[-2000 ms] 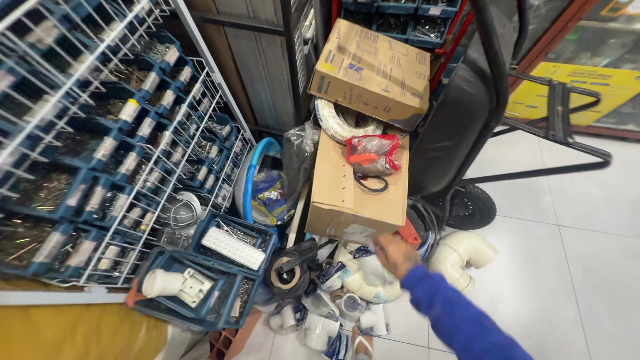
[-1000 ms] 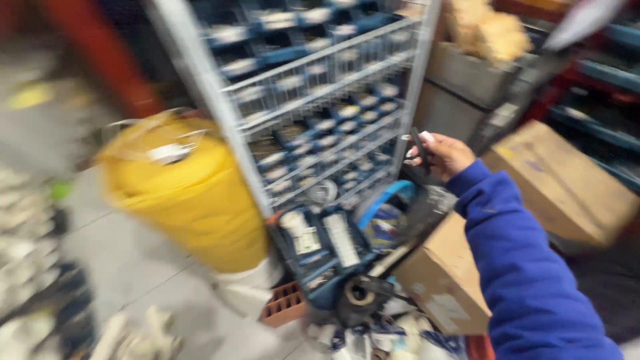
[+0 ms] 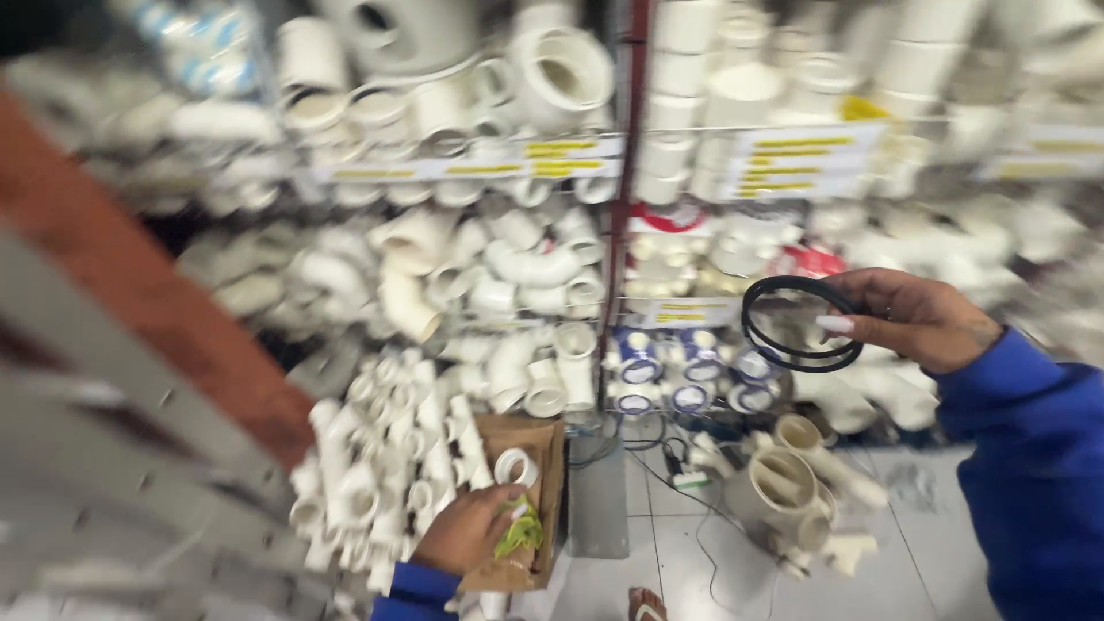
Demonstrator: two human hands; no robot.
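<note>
My right hand (image 3: 918, 315), at the right of the view, pinches several black rubber rings (image 3: 798, 362) between thumb and fingers. The rings hang in front of the shelves of white pipe fittings. Low at centre-left, my left hand (image 3: 470, 528) is over an open cardboard box (image 3: 552, 483), its fingers at a yellow-green crumpled thing (image 3: 520, 539); whether they grip it is unclear. A white ring-shaped fitting (image 3: 515, 467) lies in the box just above those fingers. White plastic pipe fittings (image 3: 379, 466) are heaped left of the box.
Wire shelves of white pipe fittings (image 3: 561, 73) fill the back, with a dark red upright (image 3: 617, 259) between them. Large fittings (image 3: 780, 479) and loose cables (image 3: 690, 496) lie on the tiled floor (image 3: 638, 539). An orange-red beam (image 3: 172, 285) slants at left. My sandalled foot (image 3: 645, 604) shows below.
The view has swung from the bin rack and yellow container to the pipe-fitting shelves. My left hand has come into view, and the black rings show clearly in my right hand.
</note>
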